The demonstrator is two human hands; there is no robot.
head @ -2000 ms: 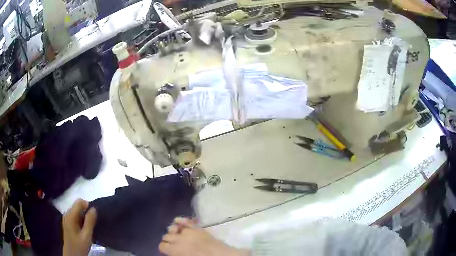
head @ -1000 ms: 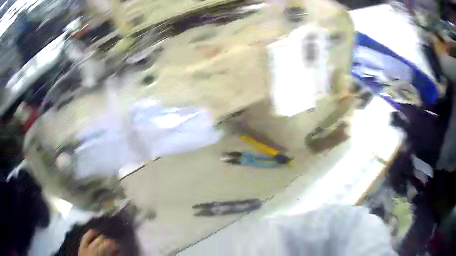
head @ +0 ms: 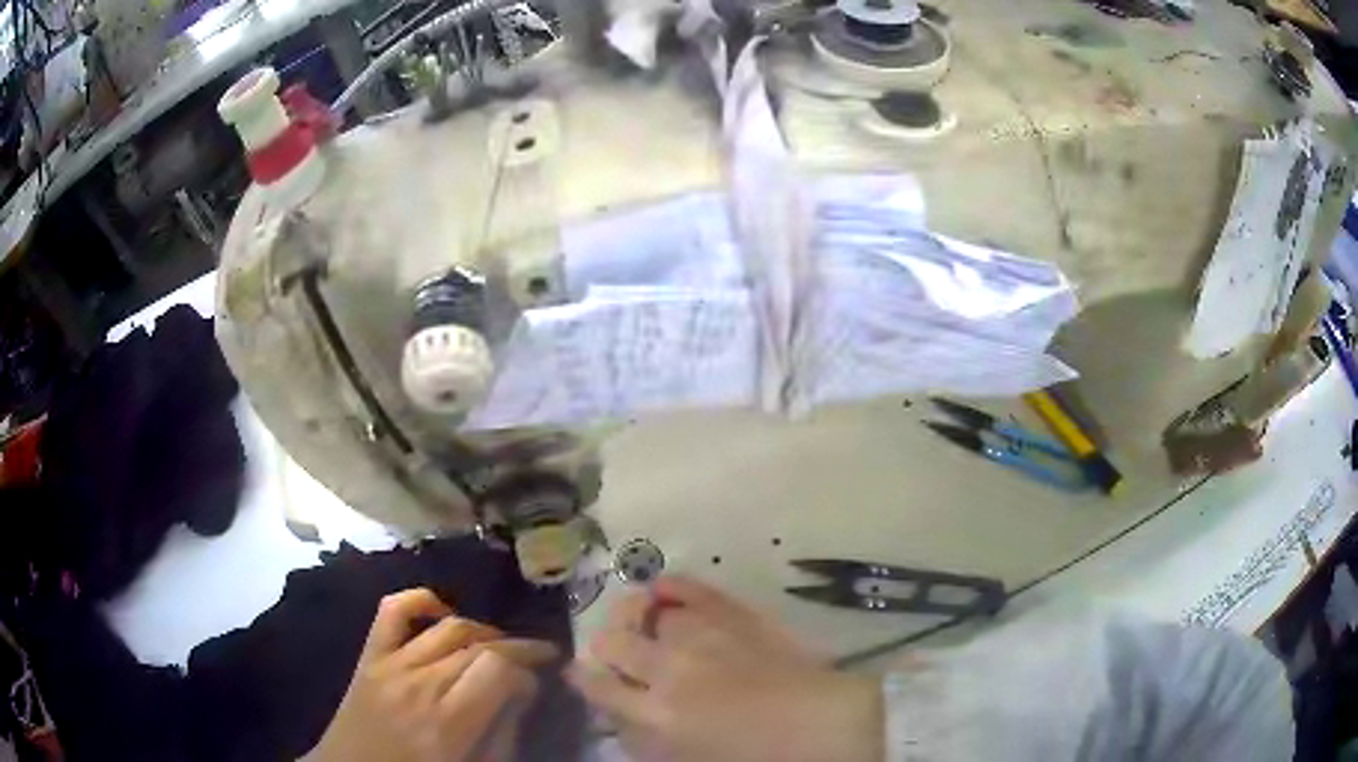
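A dark cloth panel (head: 320, 655) lies on the table left of and under the sewing head, its edge close to the presser foot area (head: 563, 573). My left hand (head: 440, 677) is on the panel with its fingers curled, pinching the cloth near its right edge. My right hand (head: 715, 670) is just right of it, in front of the needle plate, fingers bent together; whether it holds cloth is hidden. The needle is not clearly visible.
Black thread snips (head: 894, 588) lie on the machine bed. Blue-handled snips (head: 1013, 447) and a yellow pen (head: 1075, 441) lie behind them. Paper notes (head: 641, 350) are tied to the machine arm. A dark cloth pile (head: 149, 432) sits at the left.
The view swung right, then back and closer. Compared with two seconds ago, my left hand has moved right towards the needle, and my hands are now close together.
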